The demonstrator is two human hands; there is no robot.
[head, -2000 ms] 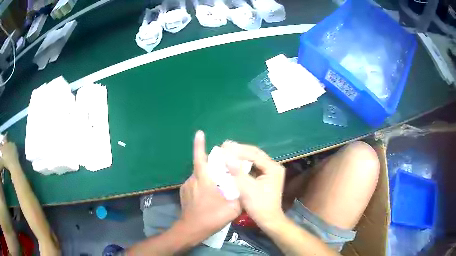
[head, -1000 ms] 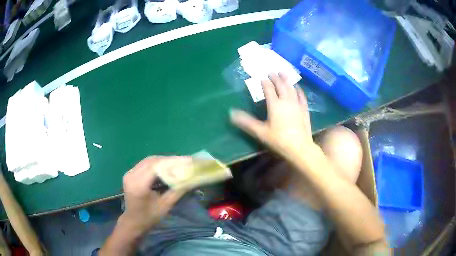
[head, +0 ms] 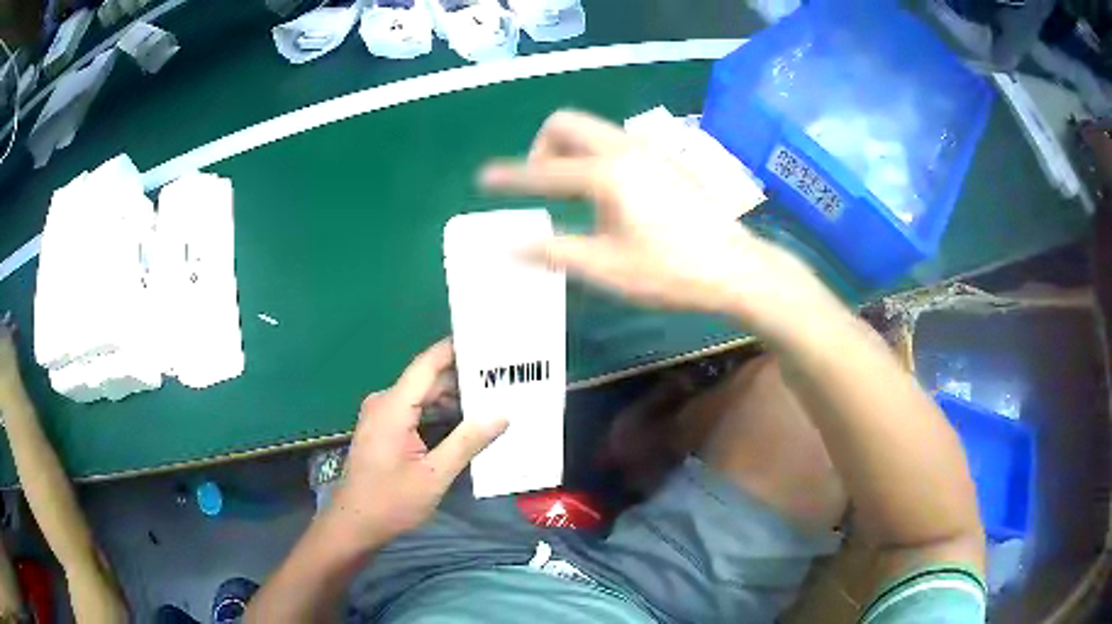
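Note:
A long white carton [head: 509, 329] with a black barcode stands out in front of me, over the bench edge. My left hand [head: 421, 445] grips its lower left side, thumb on the face near the barcode. My right hand [head: 622, 219] is blurred, fingers spread, beside and partly over the carton's upper right; whether it touches the carton I cannot tell. White slips [head: 719, 171] lie by the blue bin, partly hidden behind my right hand. The blue parts bin [head: 841, 213] holds clear bags.
White carton stacks [head: 92, 287] stand on the green bench at left. Bagged products [head: 473, 24] lie beyond the white strip [head: 402, 95]. A cardboard box with a small blue bin [head: 985, 457] is at right. Another person's arm [head: 55, 488] is at far left.
The long white carton with its barcode now shows in my left hand, upright in view. My right hand has moved left from the slips to the carton's top. The view has shifted slightly.

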